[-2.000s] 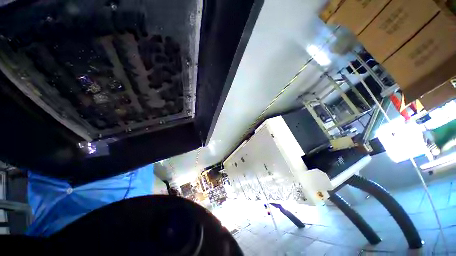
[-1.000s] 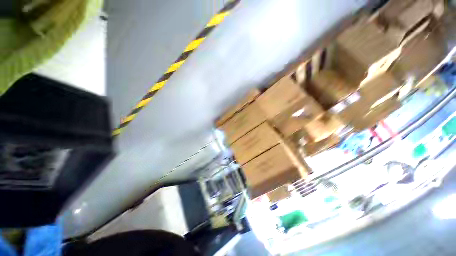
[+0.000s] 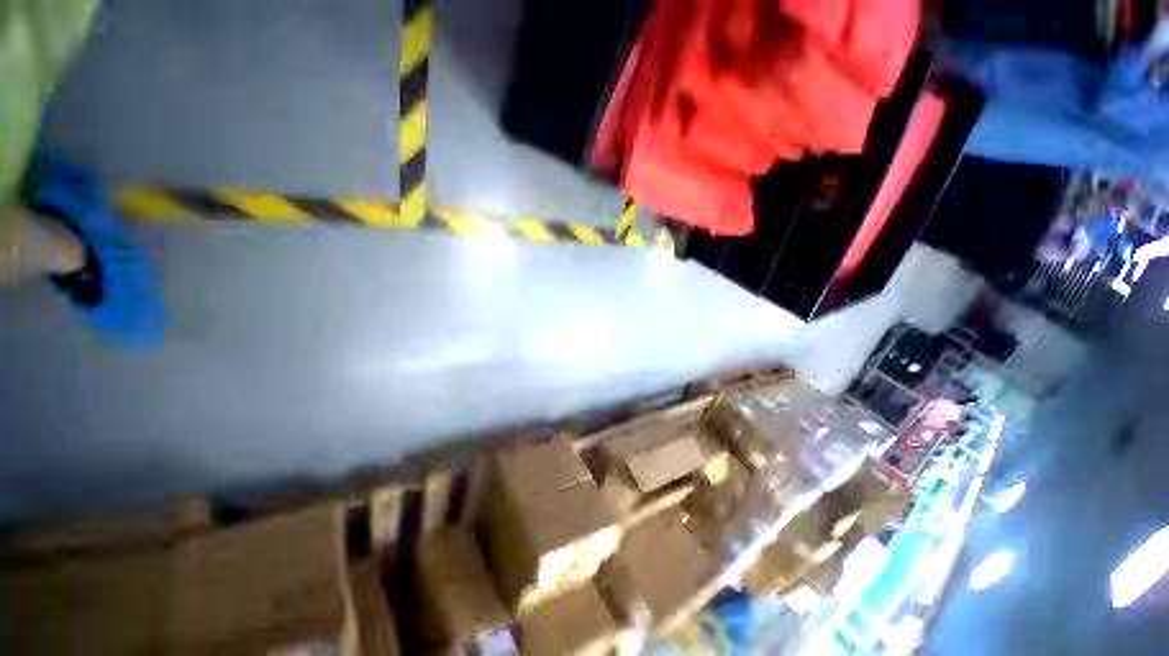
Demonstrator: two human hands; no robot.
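Note:
Neither of my hands can be made out. At the left edge a blurred skin-toned shape with a dark band and a blue piece (image 3: 128,295) is cut off; I cannot tell whether it is a hand or a foot, or whose. Nearest at the top, bright red sheet-like material (image 3: 769,77) hangs over or lies against black boxes or crates (image 3: 801,244) with a red strip on one side. Brown cardboard cartons (image 3: 545,493) stand in a row along the bottom, some with open flaps. The view is tilted and blurred.
Grey floor (image 3: 321,308) crosses the picture, with yellow-black tape (image 3: 282,208) meeting at a corner. A brightly lit bench line (image 3: 885,564) runs at lower right. Dark racks or crates (image 3: 910,359) stand beyond. Blue cloth (image 3: 1051,109) shows at upper right, a yellow-green blur (image 3: 32,77) at upper left.
The view has swung along the aisle. The white machine and black framed unit have left the picture; the cartons now lie along the bottom, and the red material and black boxes have appeared.

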